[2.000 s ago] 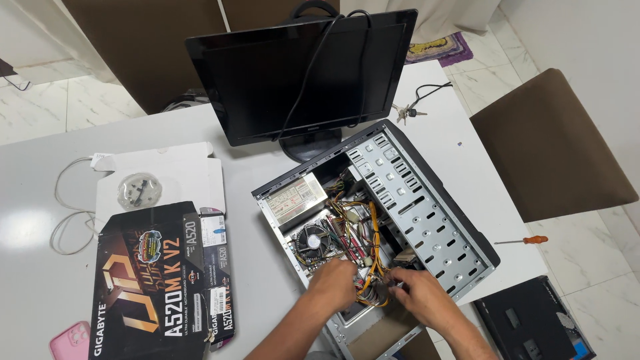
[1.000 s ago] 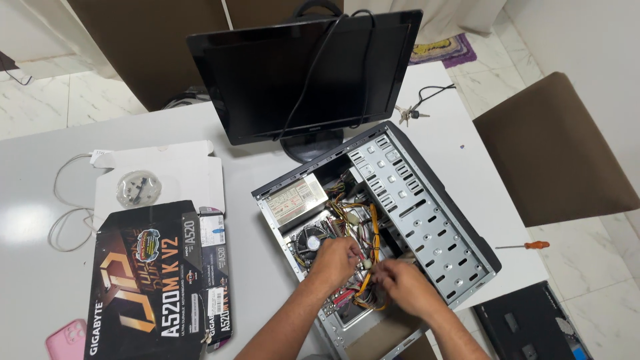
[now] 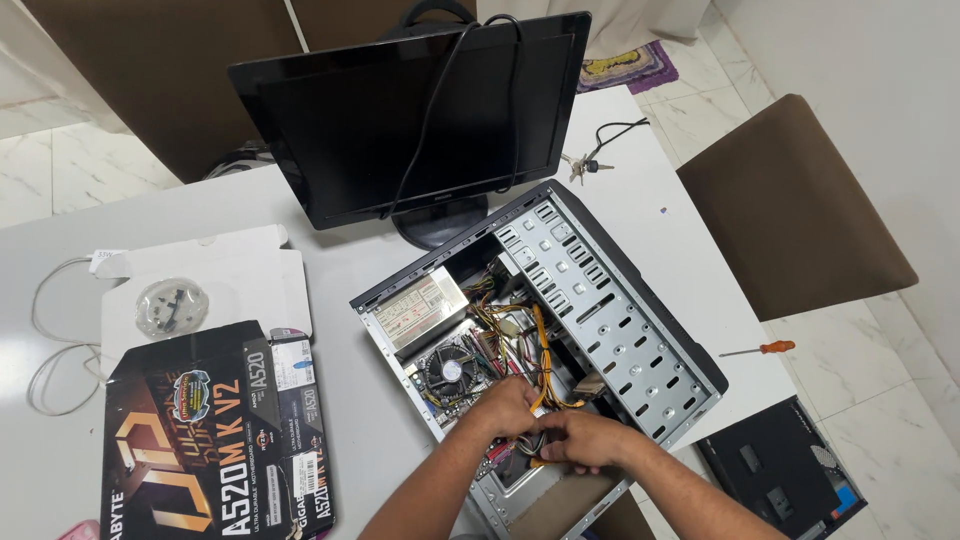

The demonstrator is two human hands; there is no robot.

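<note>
An open computer case (image 3: 622, 322) lies on the white table, its inside facing up. My left hand (image 3: 506, 409) is over the lower part of the motherboard, fingertips among yellow cables (image 3: 546, 352); its exact hold cannot be told. Close beside it on the right, my right hand (image 3: 589, 441) has its fingers curled around a bundle of thin cables (image 3: 532, 442). The CPU cooler fan (image 3: 451, 371) sits up and left of my left hand, below the power supply (image 3: 420, 309).
A monitor (image 3: 420, 120) stands behind the case. To the left lie a Gigabyte motherboard box (image 3: 187, 442) and a plastic dish of small screws (image 3: 171, 307). A screwdriver (image 3: 772, 347), keys (image 3: 589, 166) and a black case panel (image 3: 784, 472) are on the right.
Both hands have shifted within the lower case since a second ago and now meet closer together over the cables. The case and the things around it have stayed put.
</note>
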